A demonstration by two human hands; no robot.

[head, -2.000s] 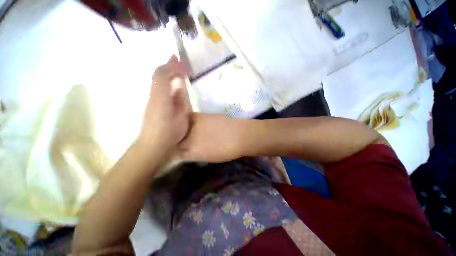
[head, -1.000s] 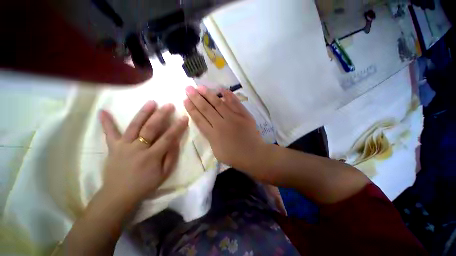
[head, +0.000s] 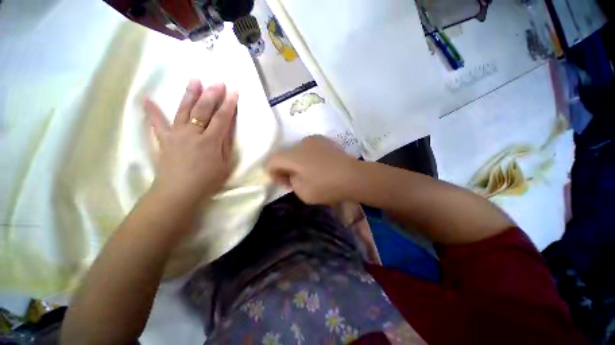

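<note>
A large cream garment piece (head: 101, 162) spreads over the machine table at left and centre, and its near edge hangs over my lap. My left hand (head: 192, 138) lies flat on it, fingers apart, a gold ring on one finger. My right hand (head: 313, 168) is slightly blurred and curled closed at the cloth's right edge, pinching that edge. The sewing machine's dark red head (head: 168, 17) is at the top, with a ribbed knob (head: 247, 30) beside it. The needle area is washed out by bright light.
A stack of off-white cut pieces (head: 377, 74) lies right of the needle. Blue-green snips (head: 446, 50) and a thin dark metal arm lie beyond it. A gathered bundle of cream pieces (head: 502, 176) is at far right. A sticker (head: 282, 40) is on the machine bed.
My right hand has gone from lying flat with fingers extended to curled on the cloth's edge, nearer my lap. My left hand stays flat on the cloth. The machine head shows smaller and higher.
</note>
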